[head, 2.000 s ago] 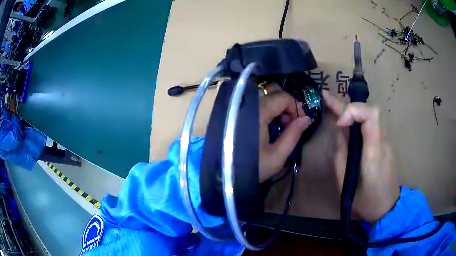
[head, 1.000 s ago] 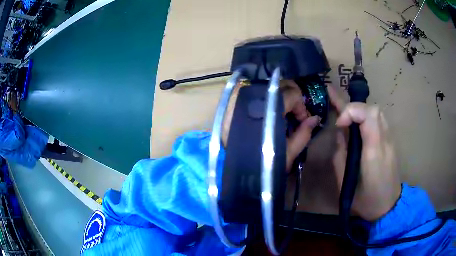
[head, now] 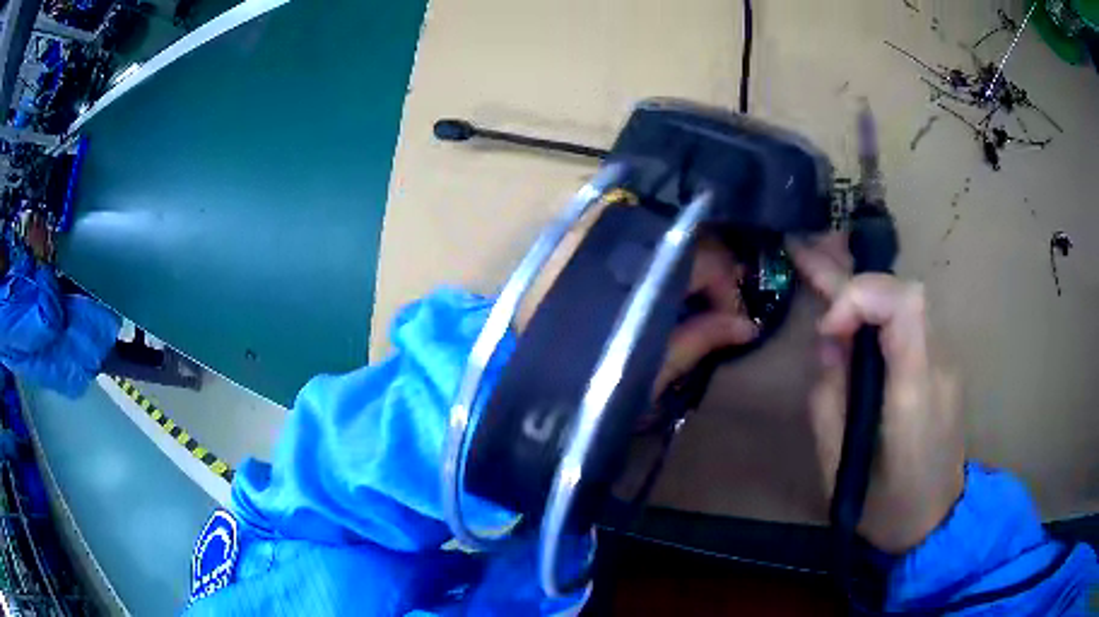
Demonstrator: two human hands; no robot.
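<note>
A black headset (head: 566,350) with two silvery curved tubes (head: 518,283) fills the centre, tilted. Its upper earcup (head: 729,163) faces up; a green circuit board (head: 771,283) shows in the open part below it. My left hand (head: 701,325) holds the headset from inside the band, thumb and fingers at the board's edge, partly hidden by the band. My right hand (head: 898,398) holds a black soldering iron (head: 870,241), blurred, its tip pointing up and away from the board. My right index finger reaches towards the earcup; contact is unclear. The boom microphone (head: 518,141) sticks out left.
Small leaded components (head: 988,97) lie in a pile on the tan cardboard (head: 554,60) at upper right, with one loose piece (head: 1061,247) below. A green spool (head: 1070,27) is at the corner. A green bench (head: 241,193) lies left. A person's blue sleeve (head: 54,319) shows far left.
The headset has turned and tilted, its upper earcup moving right and the boom microphone rising. The board is now less visible. My right hand and the iron have shifted slightly down and right.
</note>
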